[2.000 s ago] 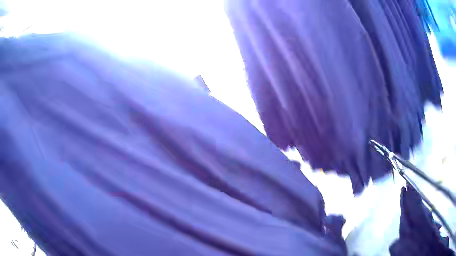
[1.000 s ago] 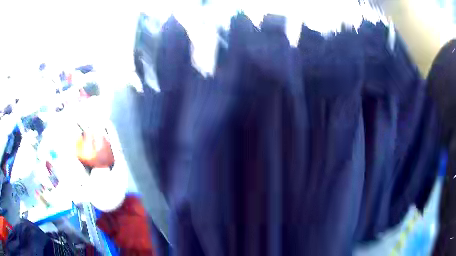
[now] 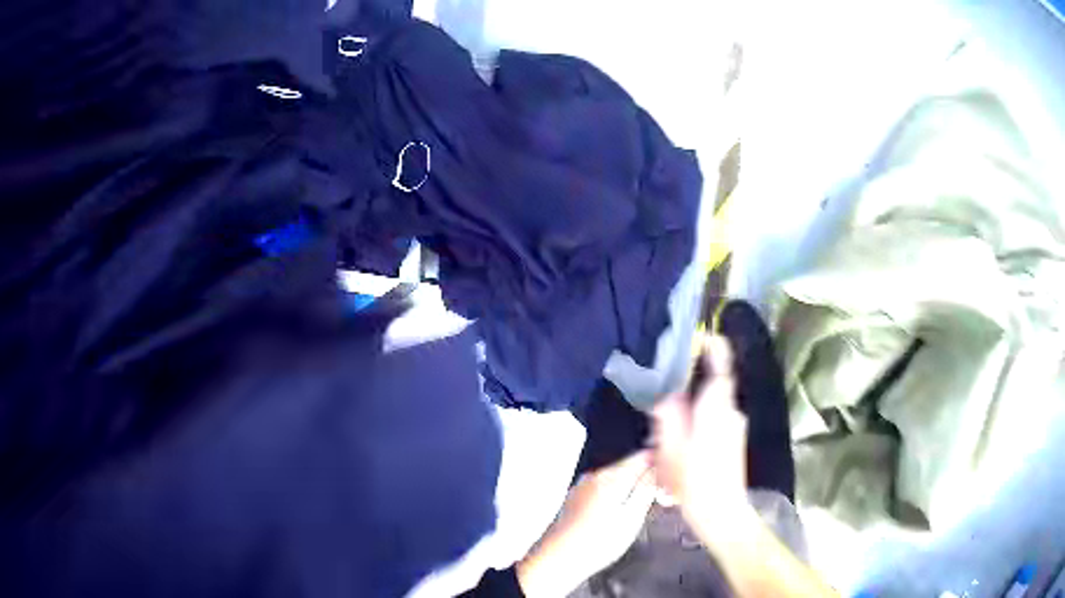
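Note:
Navy garments (image 3: 561,164) lie in a crumpled heap across the left and middle, with thin white loops (image 3: 412,166) on them. My left hand (image 3: 601,502), with a black cuff, reaches in from the bottom. My right hand (image 3: 704,438) is beside it and overexposed. The hands meet at the fingers, just below and right of the navy cloth. Both are blurred, and I cannot tell whether a small thing is between the fingers.
A crumpled grey-green cloth heap (image 3: 853,350) lies on the right. Dark shoes (image 3: 761,397) show behind and beside my hands. Yellow tape (image 3: 723,224) marks the pale floor. Small bits of bright blue (image 3: 286,237) show among the navy cloth.
The view has swung from hanging navy garments to the heap and floor. My two hands have come into view close together. The red cloth at lower left is out of view.

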